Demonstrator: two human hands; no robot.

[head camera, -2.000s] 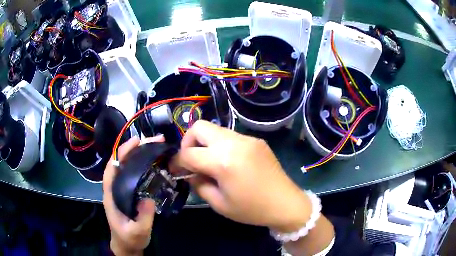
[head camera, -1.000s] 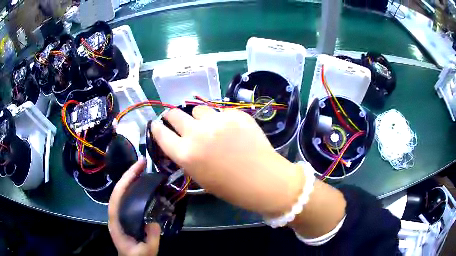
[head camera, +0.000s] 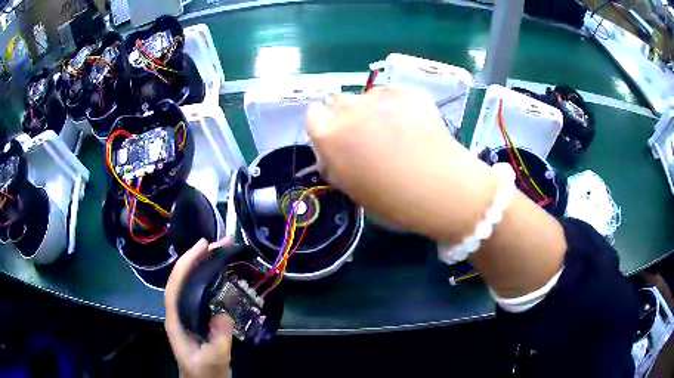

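Observation:
My left hand [head camera: 193, 325] grips a black camera head shell [head camera: 198, 284] at the lower left, thumb on its circuit board [head camera: 238, 306]. Purple, red and yellow wires [head camera: 284, 255] run from the board to the hub of the base [head camera: 325, 255] just behind. My right hand [head camera: 380, 144] is closed above the right side of that base. A thin metallic tool [head camera: 305, 172], seemingly tweezers, shows at its fingers. An orange-yellow wire from the hub passes under this hand; whether the fingers hold it is unclear. The hand and forearm hide most of the neighbouring base.
Wired units [head camera: 148, 159] stand at the left. Another base [head camera: 523, 166] with loose wires is at the right, beside a tangled white cord heap [head camera: 591, 203]. White brackets [head camera: 284, 111] stand behind the bases. A metal post [head camera: 505, 44] rises behind. White parts lie below the bench edge.
My right hand has moved from the head shell up and right, over the bases. The front base is now uncovered, and the board's wires run to its hub. My left hand still holds the shell.

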